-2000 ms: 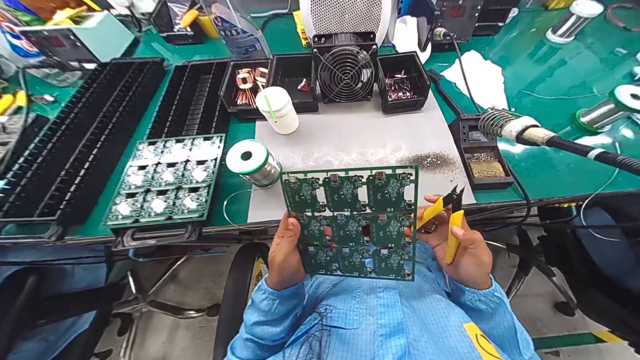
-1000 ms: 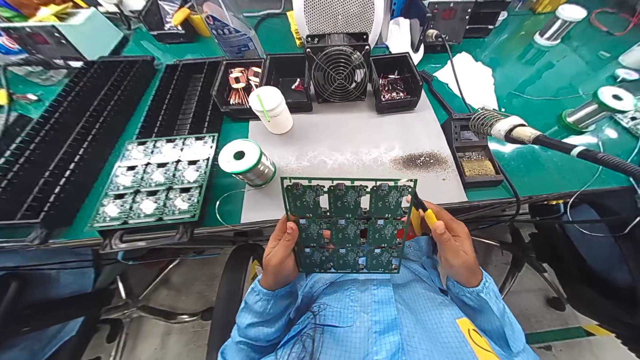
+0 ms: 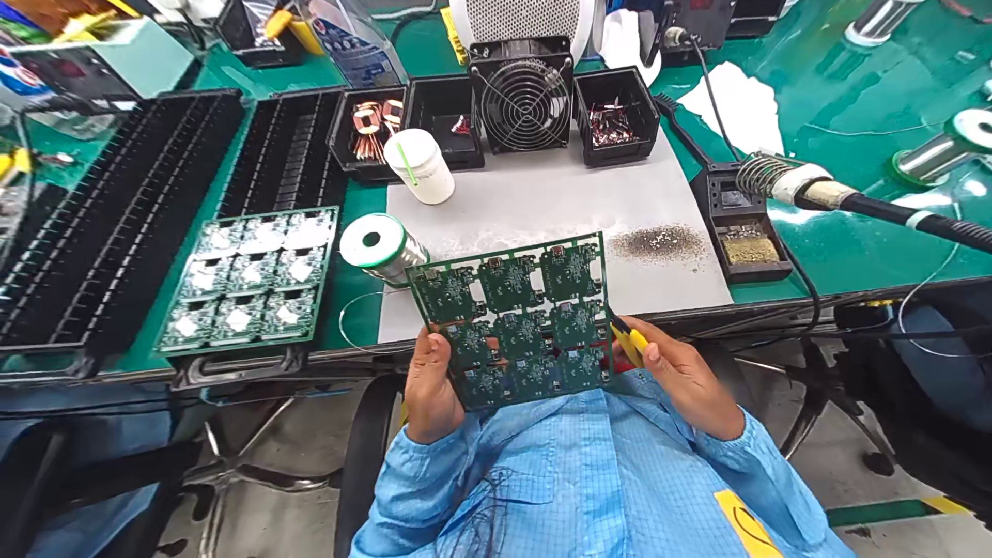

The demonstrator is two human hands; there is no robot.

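A green panel of several joined circuit boards (image 3: 515, 318) is held tilted over the bench's front edge. My left hand (image 3: 434, 384) grips its left side, thumb on the near face. My right hand (image 3: 678, 372) holds a yellow-and-black handled tool (image 3: 632, 345), seemingly cutters, at the panel's right edge; the tool's jaws are mostly hidden behind the panel. A second board panel (image 3: 252, 275) lies on a black slotted rack (image 3: 291, 155) at left. Beyond my left hand stands a solder wire spool (image 3: 380, 244).
A white tub (image 3: 422, 167) stands before black bins holding copper coils (image 3: 372, 124) and small parts (image 3: 612, 124). Between the bins is a fan (image 3: 527, 101). A soldering iron (image 3: 821, 190) rests in its stand at right. Dark granules (image 3: 659, 242) lie on the grey mat (image 3: 504, 209).
The yellow-and-black tool, spread and clear of the panel's right side two seconds ago, is now partly behind that edge, its handles closer together. The panel's tilt has shifted slightly.
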